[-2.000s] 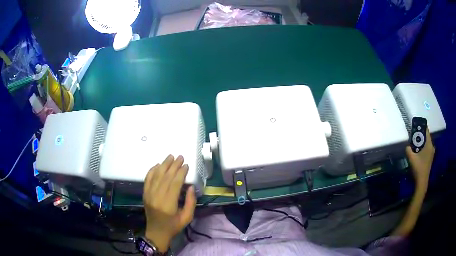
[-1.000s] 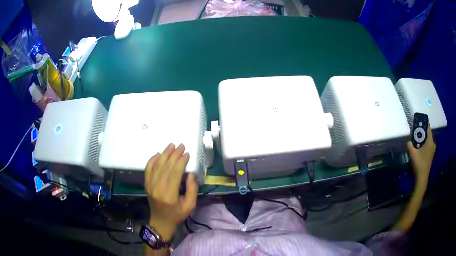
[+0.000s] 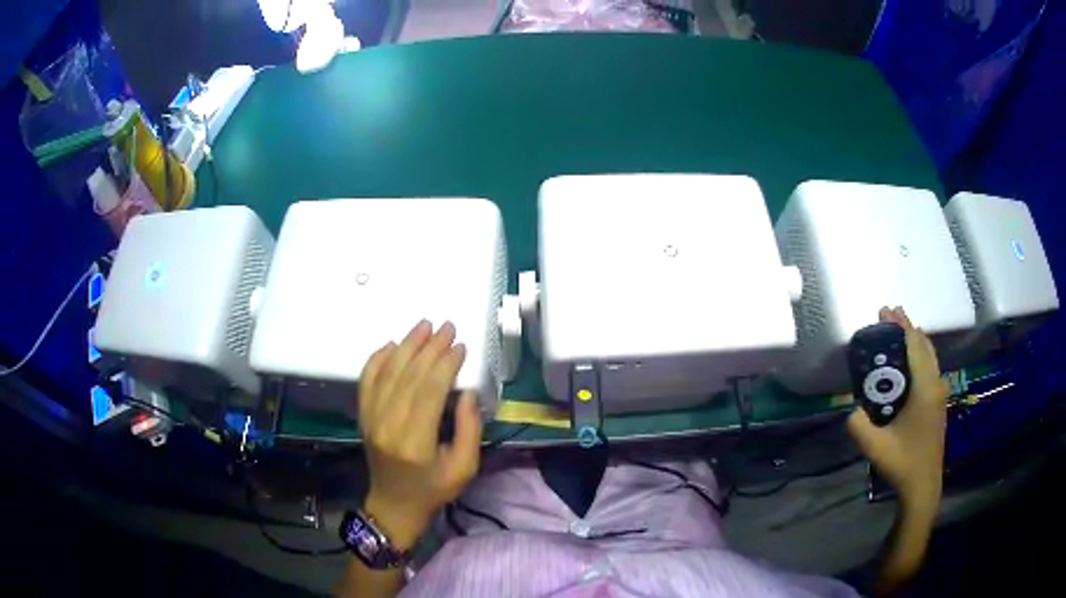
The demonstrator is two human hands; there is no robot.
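Five white rounded boxes, likely mini projectors, stand in a row. My left hand lies at the near edge of the second box from the left, fingers on its top. A dark thing shows between thumb and fingers; whether it is held is unclear. My right hand holds a black remote control in front of the fourth box. The middle box has a dark stick with a yellow dot at its near side. The leftmost box and rightmost box show blue glowing symbols.
The boxes stand on a green bench. A bright white fan-like object is cut off at the back left. A power strip, a yellow roll and plastic bags are at the left. Black leads hang over the near edge and my lap.
My right hand has moved left with the remote, from the rightmost box to in front of the fourth. My left hand stays at the second box. The view has shifted slightly.
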